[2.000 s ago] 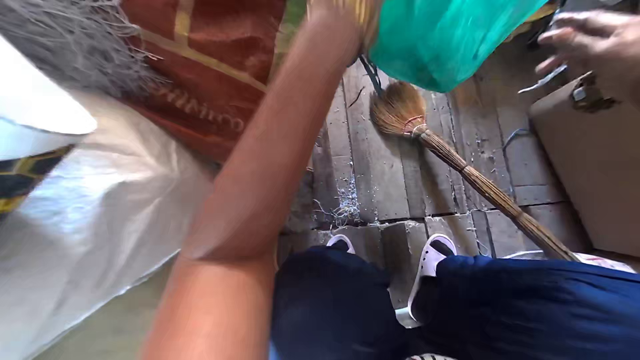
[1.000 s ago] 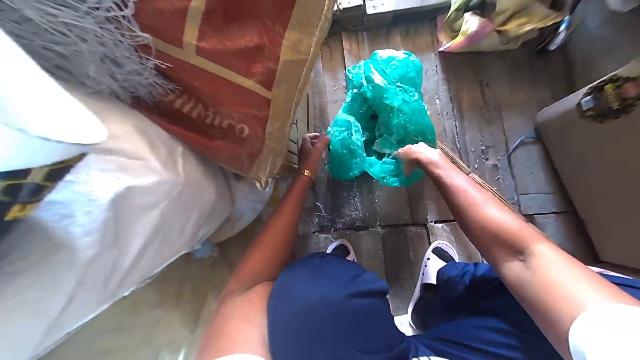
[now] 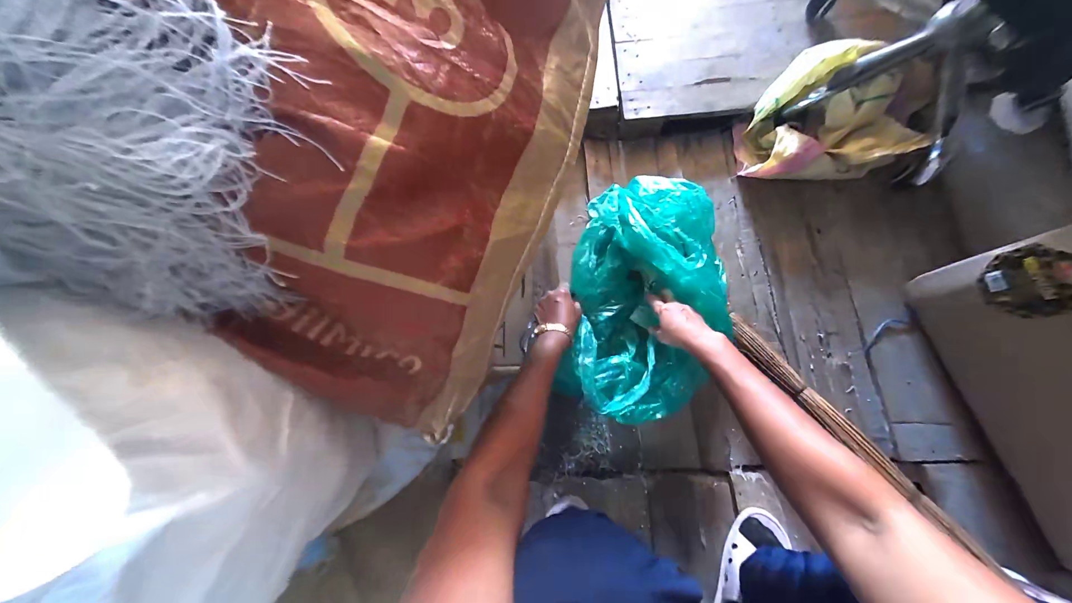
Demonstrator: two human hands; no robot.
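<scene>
A green plastic bag (image 3: 653, 226) stands on the wooden floor in front of me, its mouth partly open. My left hand (image 3: 557, 310), with a gold-coloured bracelet at the wrist, is at the bag's left edge; its fingers are partly hidden against the plastic. My right hand (image 3: 678, 322) reaches over the bag's opening from the right, fingertips at the plastic near a small pale piece. Whether it grips the film is hard to tell. The broom's handle (image 3: 829, 419) runs from behind the bag toward the lower right, under my right forearm; its head is hidden.
A large red-brown woven sack (image 3: 419, 201), pale shredded strands (image 3: 126, 159) and a white sack (image 3: 243, 435) fill the left. A cardboard box (image 3: 997, 352) stands at right. Beyond lie a yellow printed bag (image 3: 837, 142), metal legs (image 3: 888, 54) and a raised wooden platform (image 3: 687, 63).
The green bag, high at the top two seconds ago, is now down on the floor and covers the broom's head. Since one second ago its mouth has spread wider, and my right hand has moved over the opening.
</scene>
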